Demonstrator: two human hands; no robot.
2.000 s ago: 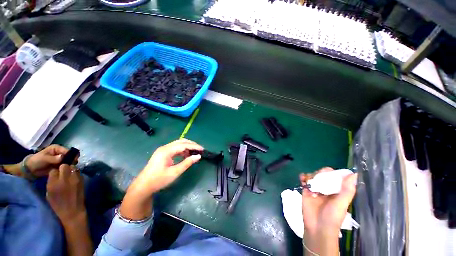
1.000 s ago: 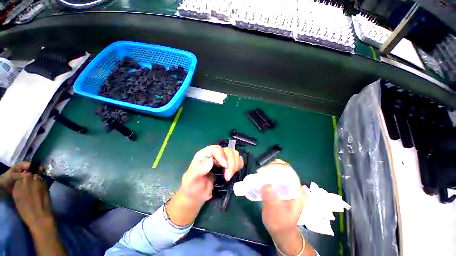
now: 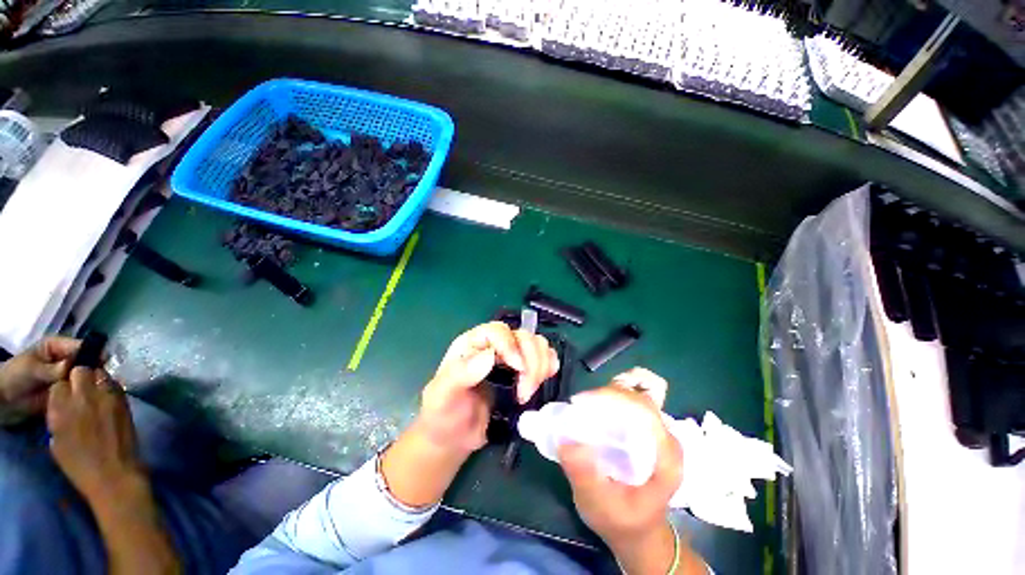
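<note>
My left hand [image 3: 472,382] is at the bench centre, fingers curled around a small black part that is mostly hidden beneath them. My right hand [image 3: 629,472] grips a translucent white bottle [image 3: 590,436], its cap end pointing left towards my left hand. The bottle's tip cannot be made out. Black bar-shaped parts lie partly hidden under and beside my left hand. More black bars [image 3: 613,347] lie above and to the right of the hands. A crumpled white tissue [image 3: 725,466] lies to the right of my right hand.
A blue basket [image 3: 388,238] of small black pieces stands at the back left, with loose pieces beside it. A co-worker's hands hold a black part at far left. Plastic film [image 3: 826,382] wraps the stack at right. White spiky trays [image 3: 674,51] stand behind the bench's raised edge.
Two seconds ago my hands were apart; they have come together over the black parts. Over the last second the bottle has tilted, its base swinging lower. The tissue now lies on the bench.
</note>
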